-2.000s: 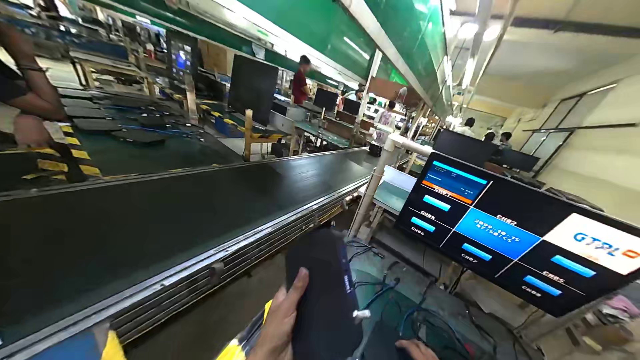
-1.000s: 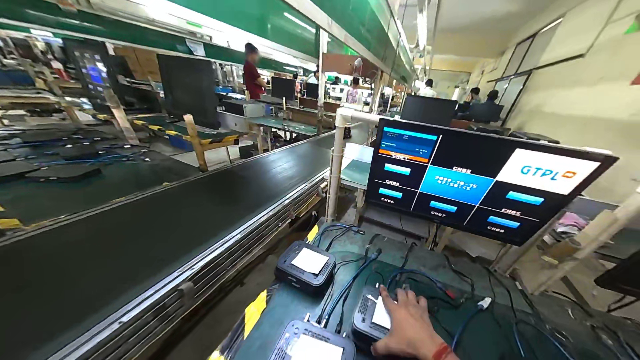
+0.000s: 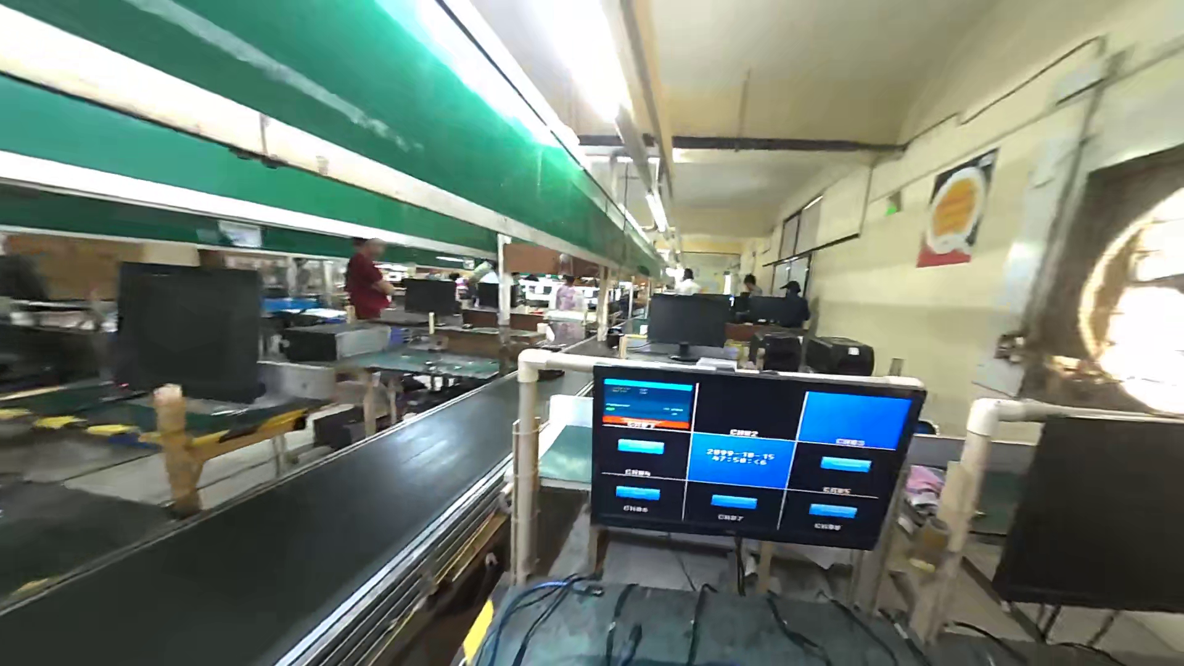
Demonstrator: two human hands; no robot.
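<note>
Neither of my hands shows in the head view now. At the bottom, black and blue cables (image 3: 610, 620) lie over the far edge of the green-topped workbench (image 3: 740, 638). Behind the bench a flat-screen monitor (image 3: 735, 462) hangs on a white pipe frame (image 3: 525, 462), its picture split into several tiles. The near part of the bench, where the black boxes stood, is below the view.
A conveyor belt (image 3: 370, 499) runs along the left of the bench. A second dark monitor (image 3: 1091, 518) is at the right. A person in a red shirt (image 3: 367, 282) stands beyond the belt. Green panels (image 3: 444, 139) hang overhead.
The view has tilted up, so the boxes and the hand on one of them have left it. The monitor's upper right tile has turned from white with a logo to blue.
</note>
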